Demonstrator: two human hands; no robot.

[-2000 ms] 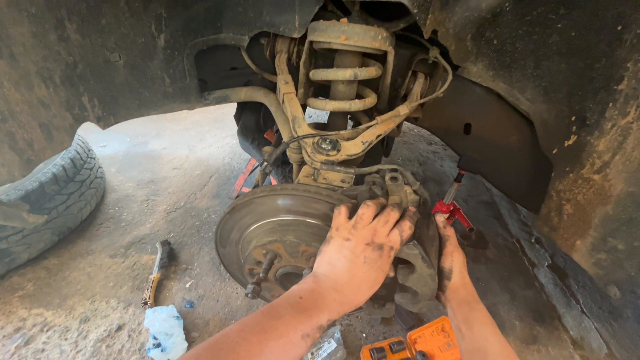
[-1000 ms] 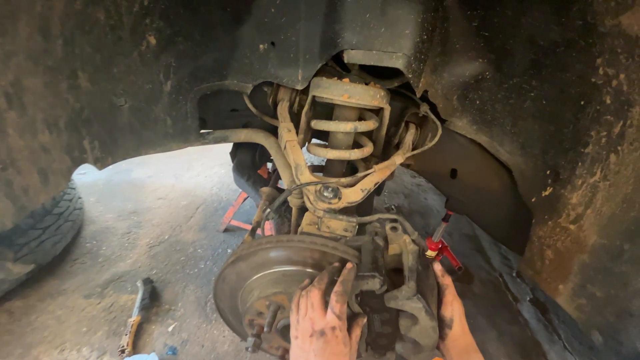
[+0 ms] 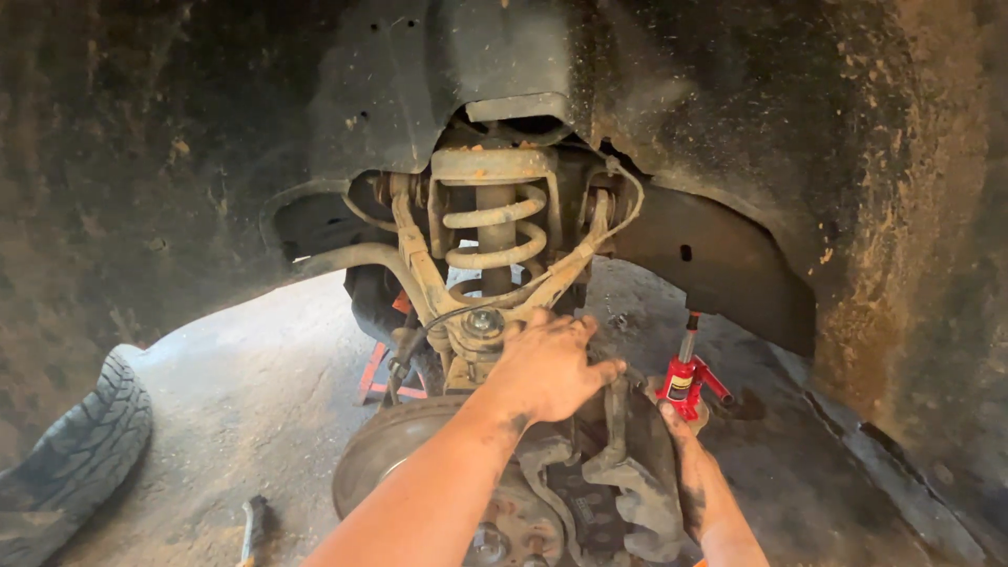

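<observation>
My left hand [image 3: 547, 366] reaches over the top of the brake disc [image 3: 394, 441], its fingers by the upper control arm [image 3: 421, 264] and the top of the brake caliper [image 3: 650, 472]. What its fingertips touch is hidden. At the caliper's right side is my right hand [image 3: 689, 445], mostly behind it, so its grip cannot be seen. Just beyond that hand a red bottle jack [image 3: 683, 386] stands upright under the body. Above the control arm sits the coil spring [image 3: 496, 256] around its shock absorber. Wheel studs show at the hub [image 3: 512, 524].
A tyre [image 3: 87, 449] lies at the left. A tool [image 3: 250, 528] rests on the ground at the lower left. Behind the suspension stands a red jack stand [image 3: 378, 374]. The wheel-arch liner [image 3: 197, 157] hangs overhead, and a hose [image 3: 630, 177] loops at the upper right.
My left hand has moved up from the face of the disc and caliper to above the disc, near the control arm. My right hand stays beside the caliper.
</observation>
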